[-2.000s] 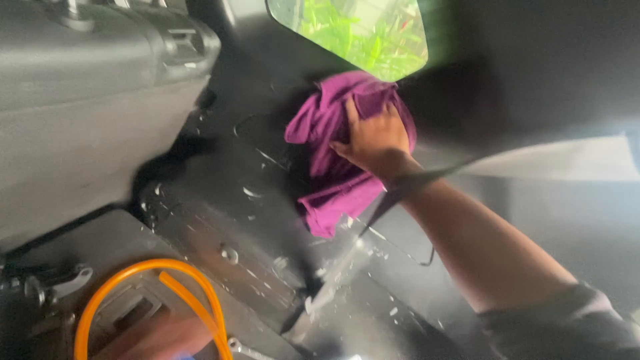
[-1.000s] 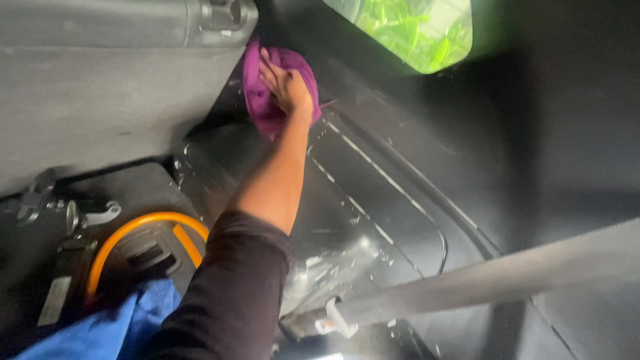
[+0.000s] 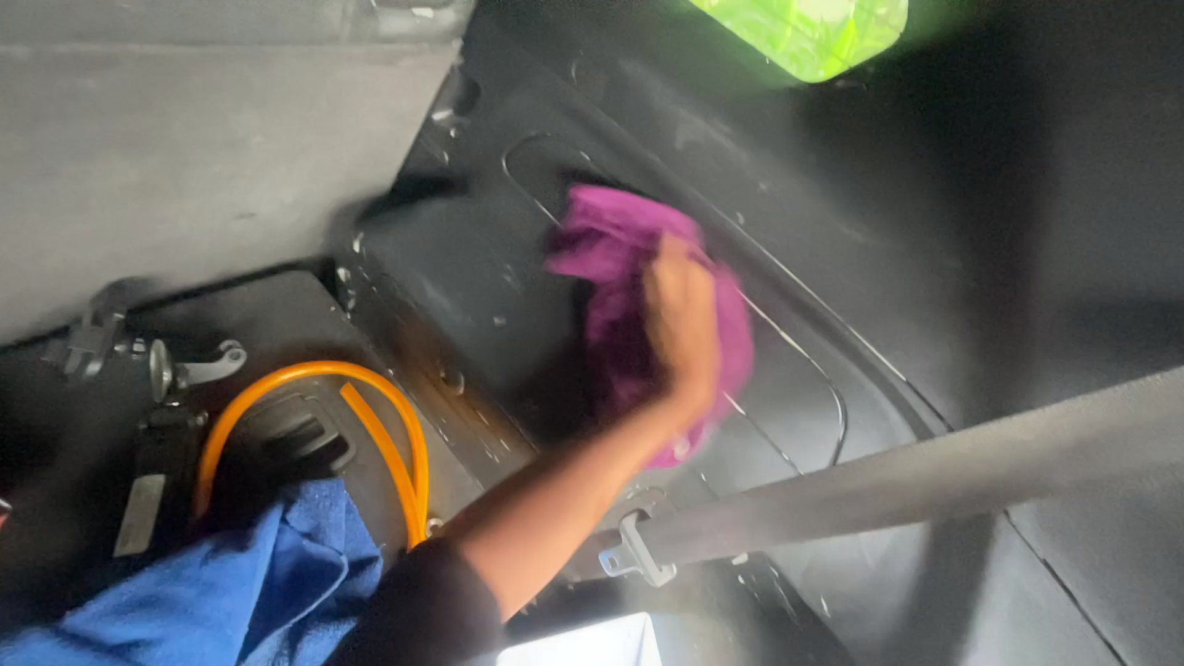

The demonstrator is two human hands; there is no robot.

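My right hand (image 3: 683, 319), blurred by motion, grips a bunched purple cloth (image 3: 620, 231) against the black plastic side trim (image 3: 444, 250) of a vehicle interior. The cloth spreads out to both sides of the hand, and my fingertips are partly lost in its folds. My forearm, in a dark sleeve, reaches up from the bottom of the view. A blue cloth (image 3: 213, 583) lies at the lower left, beside the sleeve. My left hand is not seen; a tiny reddish patch at the left edge is too small to identify.
An orange hose (image 3: 324, 370) loops over the floor panel near a metal latch lever (image 3: 208, 365). A grey seat back (image 3: 203, 148) stands at upper left. A seat belt (image 3: 888, 476) with a metal tongue (image 3: 636, 555) crosses at right. A white object (image 3: 587, 643) shows at the bottom; a window (image 3: 819, 32) is above.
My right hand and the purple cloth have moved from beside the seat back's corner down and right along the trim. A blurred hand near the hose two seconds ago is out of sight.
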